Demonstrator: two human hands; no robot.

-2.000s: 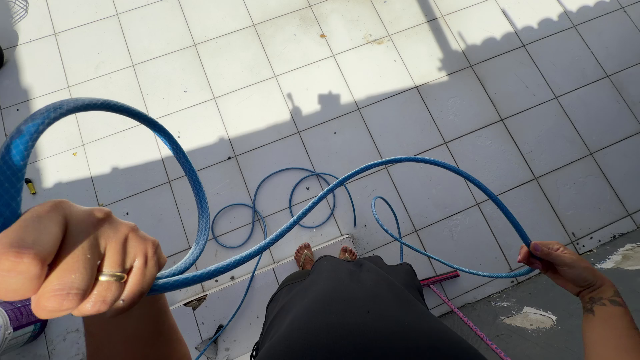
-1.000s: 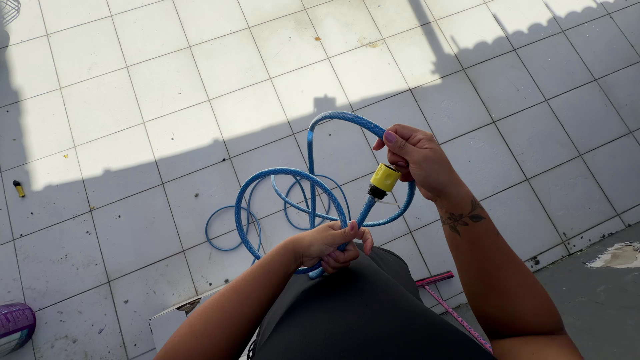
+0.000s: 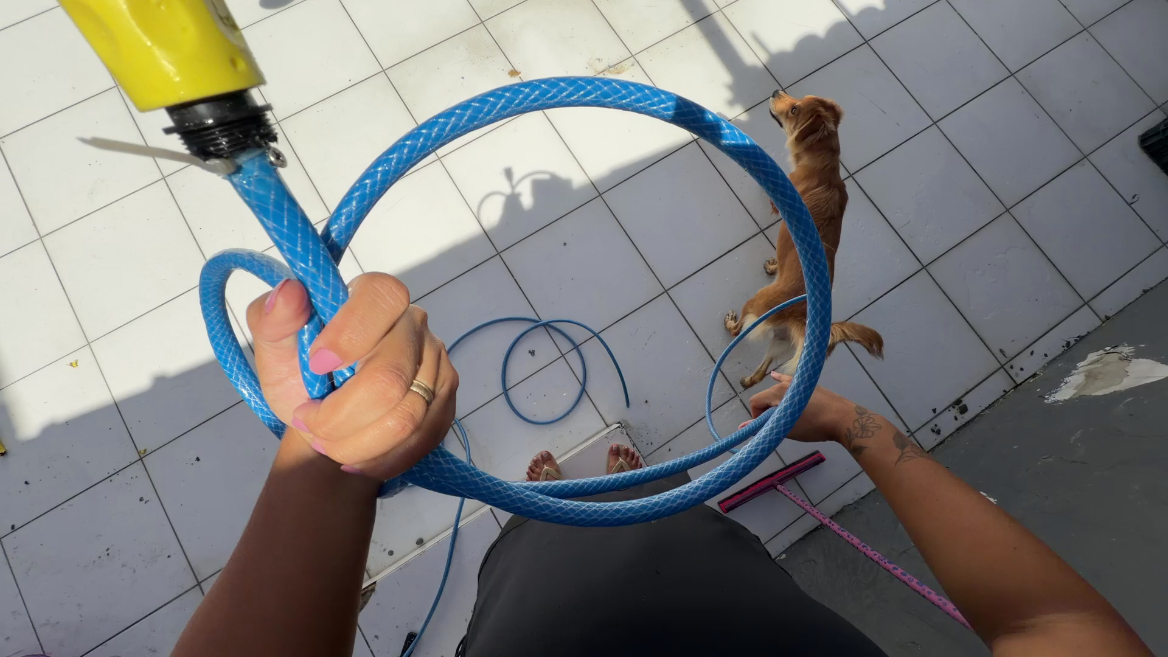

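Note:
A blue braided garden hose (image 3: pixel 584 91) makes a large loop in front of me. My left hand (image 3: pixel 356 383), with a ring on one finger, is closed around the hose just below its end. That end bears a yellow and black hose connector (image 3: pixel 169 55), which stands up at the top left, partly cut off by the frame. My right hand (image 3: pixel 794 406) is lower right, behind the loop; the hose hides part of its fingers, and it appears to grip the hose there. More hose (image 3: pixel 547 420) lies in loose curls on the tiles near my feet.
A brown dog (image 3: pixel 812 210) stands on the white tiled floor (image 3: pixel 602 237) behind the loop's right side. A pink squeegee (image 3: pixel 771 482) with a long patterned handle lies by the step at right. Grey painted floor (image 3: pixel 1049 511) borders the tiles.
The hose connector, by my right hand one second ago, now stands above my left hand. My right hand has moved away to the right. The dog has come into view.

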